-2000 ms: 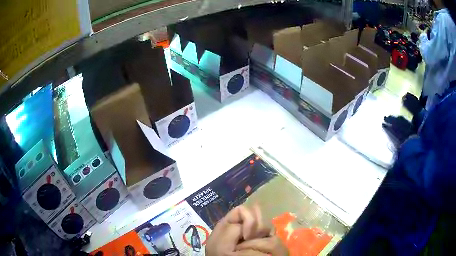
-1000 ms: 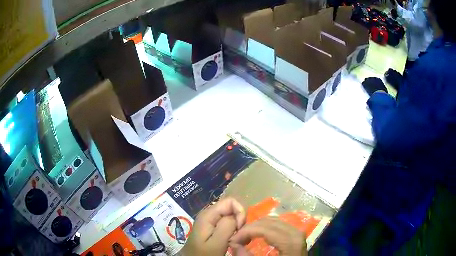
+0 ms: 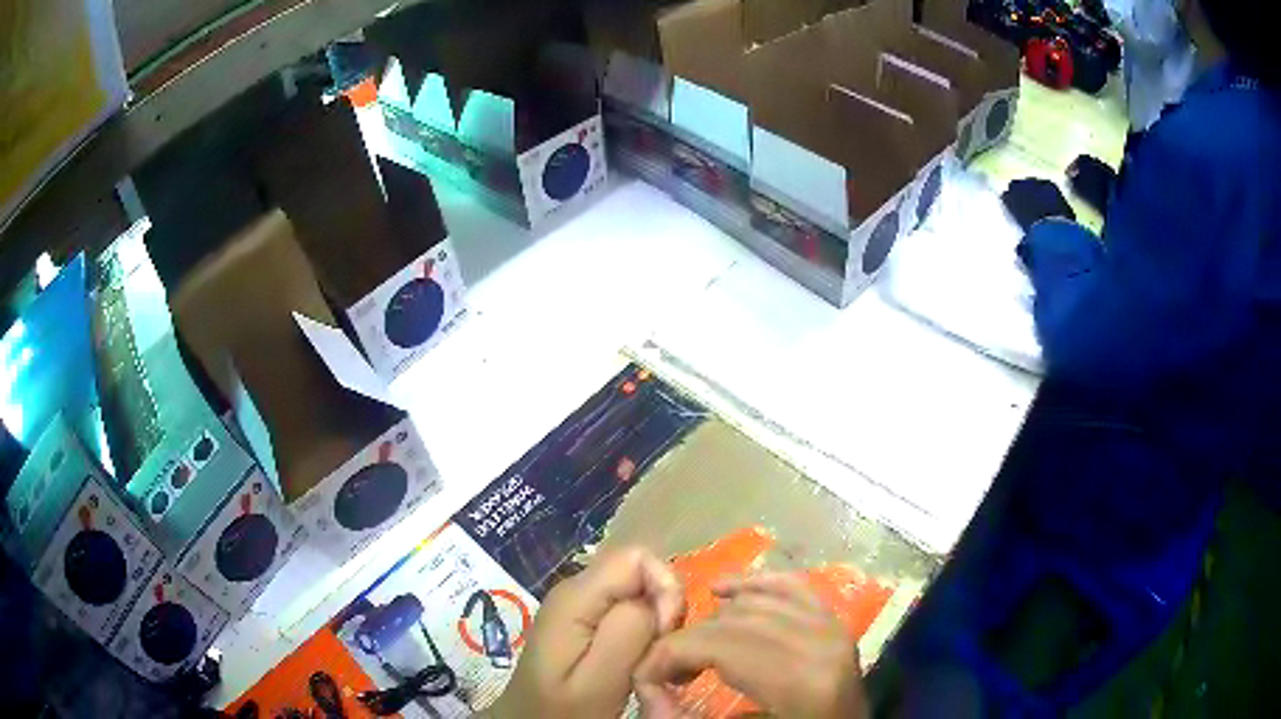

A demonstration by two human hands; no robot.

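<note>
My left hand (image 3: 597, 632) and my right hand (image 3: 766, 649) are bare, at the bottom centre, low over the printed cardboard mat (image 3: 583, 471). The left fingers are curled, and the right fingers are bent beside them, with fingertips close together. I cannot tell whether anything small is between them. The mat has black print, a worn tan patch and orange areas under my hands. Black coiled cables (image 3: 408, 688) lie at the lower left on an orange sheet (image 3: 288, 671).
An open gift box (image 3: 368, 492) stands left of the mat, with closed boxes (image 3: 166, 632) beyond it. More open boxes (image 3: 871, 232) stand in a row at the back. A neighbouring worker in blue (image 3: 1152, 267) with dark gloves is at the right. A shelf edge (image 3: 267, 77) crosses the upper left.
The view has shifted, so the boxes and mat sit further left and higher. My hands, clasped together two seconds ago, are now side by side with bent fingers.
</note>
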